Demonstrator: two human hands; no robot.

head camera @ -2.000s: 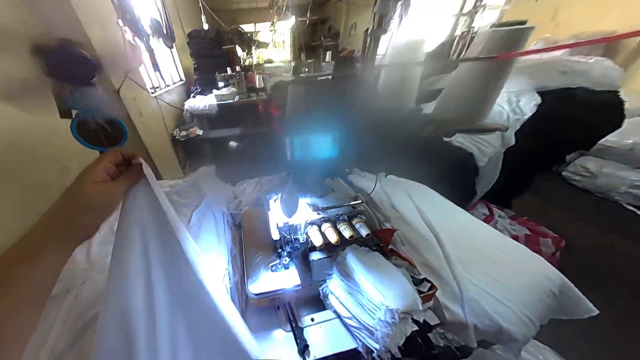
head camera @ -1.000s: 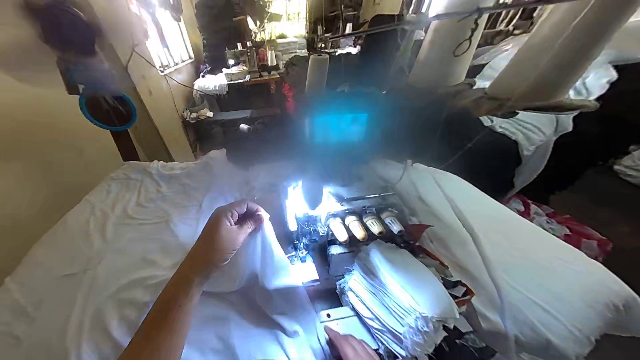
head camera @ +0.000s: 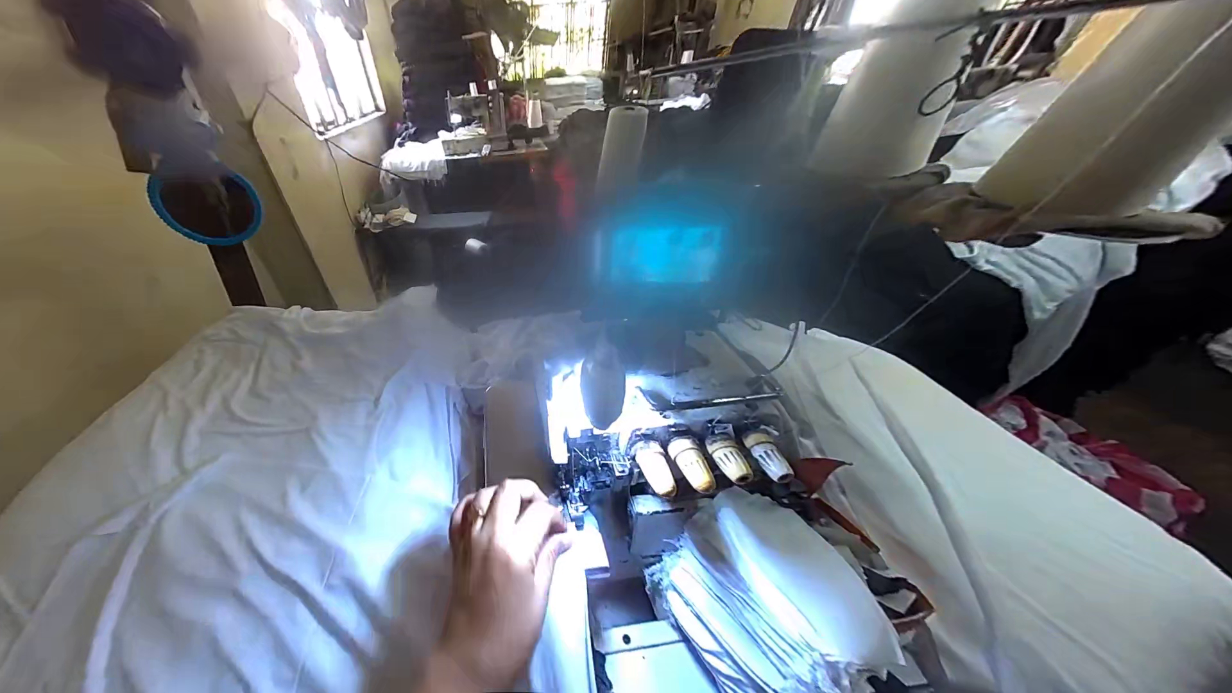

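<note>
An overlock sewing machine with several tension dials sits in front of me, lit by a bright lamp by its needle area. My left hand is at the machine's left side, fingers bent beside the presser foot, on white fabric; whether the fingers pinch it cannot be told. More white cloth spreads over the left side. A stack of folded white fabric pieces lies right of the presser foot, on the machine's front. My right hand is not in view.
White cloth drapes over the right side. Large thread cones stand on a rack at the upper right. A blue-rimmed round object is near the left wall. A red and white bag lies at the far right.
My left hand, raised with cloth at the far left in the oldest frame, has come over to the presser foot. My right hand, at the front of the machine one second ago, has left the view.
</note>
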